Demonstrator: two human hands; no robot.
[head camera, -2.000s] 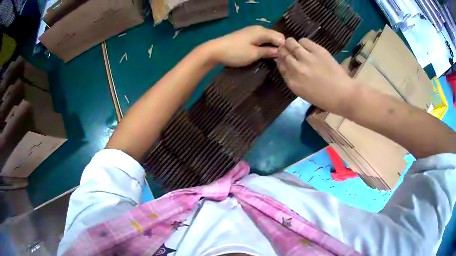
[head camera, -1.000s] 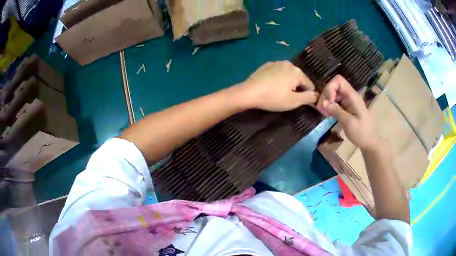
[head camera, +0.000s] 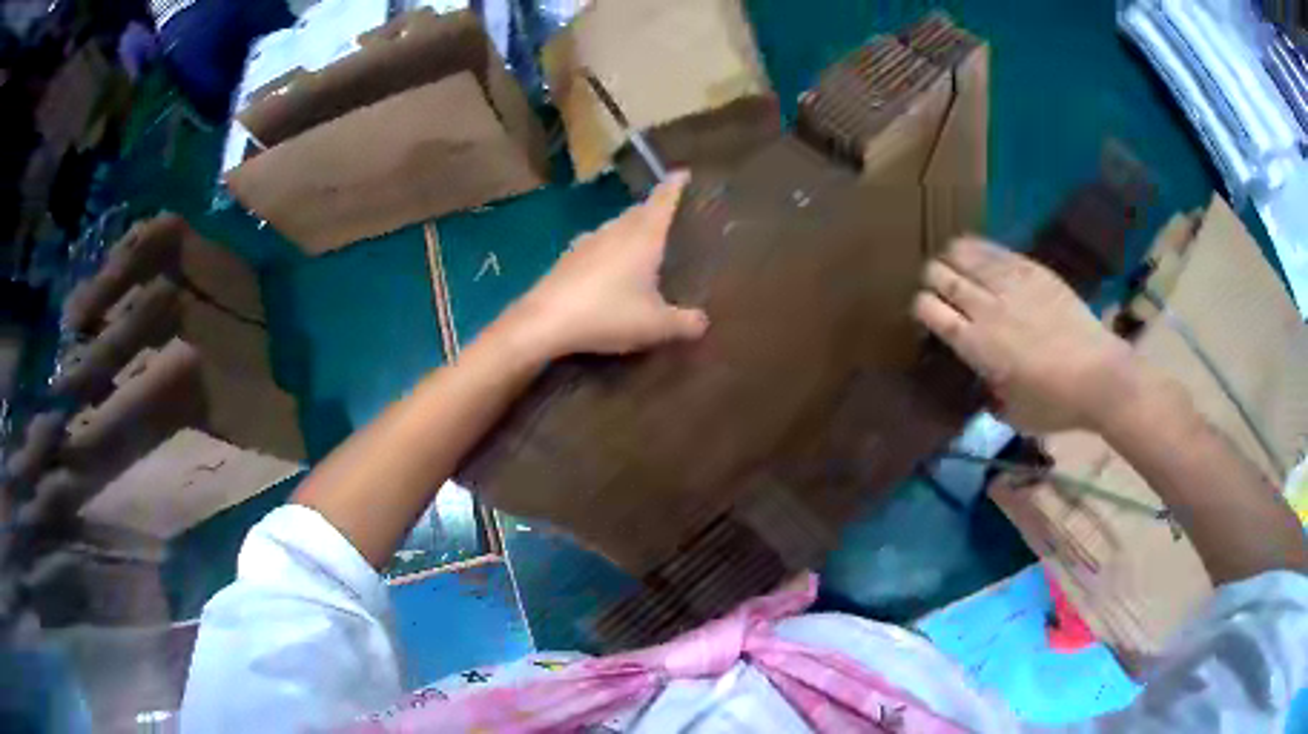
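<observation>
A stack of brown box blanks (head camera: 775, 316) lies tilted across the middle, its broad face partly showing and blurred. Ridged blank edges show at its top and lower end. My left hand (head camera: 610, 287) grips its upper left side, thumb and fingers spread around it. My right hand (head camera: 1011, 323) is at its right side, fingers bent and blurred; whether it grips anything is unclear. A thin pale strip (head camera: 1069, 480) shows below my right hand, over the pile at right.
Folded cartons stand at the left (head camera: 187, 373) and upper left (head camera: 387, 158). A wrapped brown pack (head camera: 667, 65) sits at the back. More flat blanks (head camera: 1205, 373) lie at right, near a red stool (head camera: 1069, 617). Bagged goods (head camera: 1198, 115) lie far right on the green table (head camera: 366, 308).
My hands have moved apart from their meeting point at the strap area. The blanks have turned from edge-on to show a broad face, with my left hand on them.
</observation>
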